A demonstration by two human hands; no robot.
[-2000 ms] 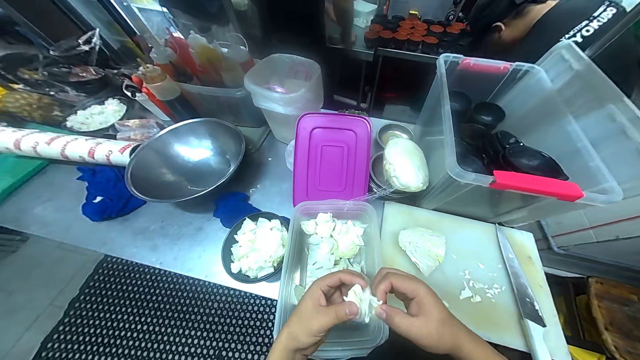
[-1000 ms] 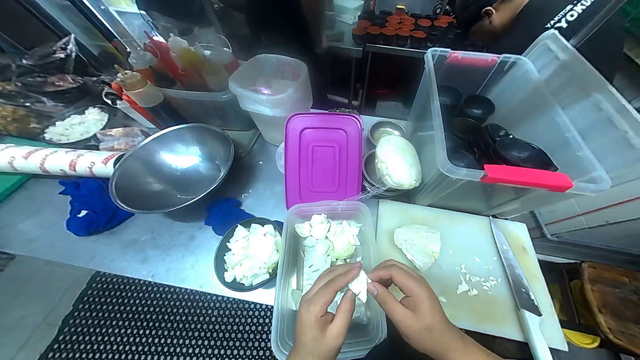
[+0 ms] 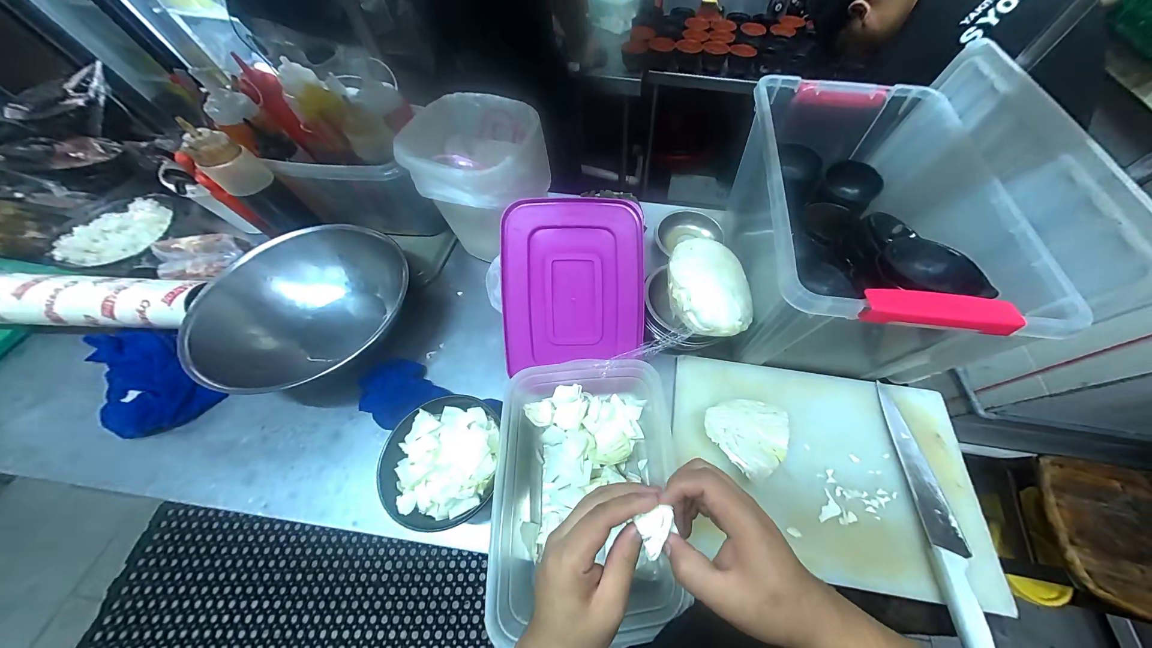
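Above the near part of a clear plastic container (image 3: 661,405), my left hand (image 3: 594,553) and my right hand (image 3: 729,540) pinch a small white cabbage piece (image 3: 654,529) between their fingertips. Cut cabbage (image 3: 580,436) lies in the container beneath. To its left stands a black bowl (image 3: 387,472) heaped with chopped cabbage. On the white cutting board (image 3: 810,558) at right lie a cabbage chunk (image 3: 751,436), small scraps (image 3: 850,504) and a knife (image 3: 927,486) with a white handle. Behind the container, a larger cabbage (image 3: 711,288) rests on metal bowls (image 3: 688,225).
A purple lid (image 3: 573,279) stands behind the container. A steel bowl (image 3: 297,306) and blue cloths (image 3: 148,382) are at left, squeeze bottles (image 3: 315,103) farther back. A tall clear bin (image 3: 900,333) with black dishes borders the board. Part of another person shows at top right.
The white piece between my fingertips looks smaller than two seconds ago, and my fingers have shifted around it. The bowls, board and knife have stayed put.
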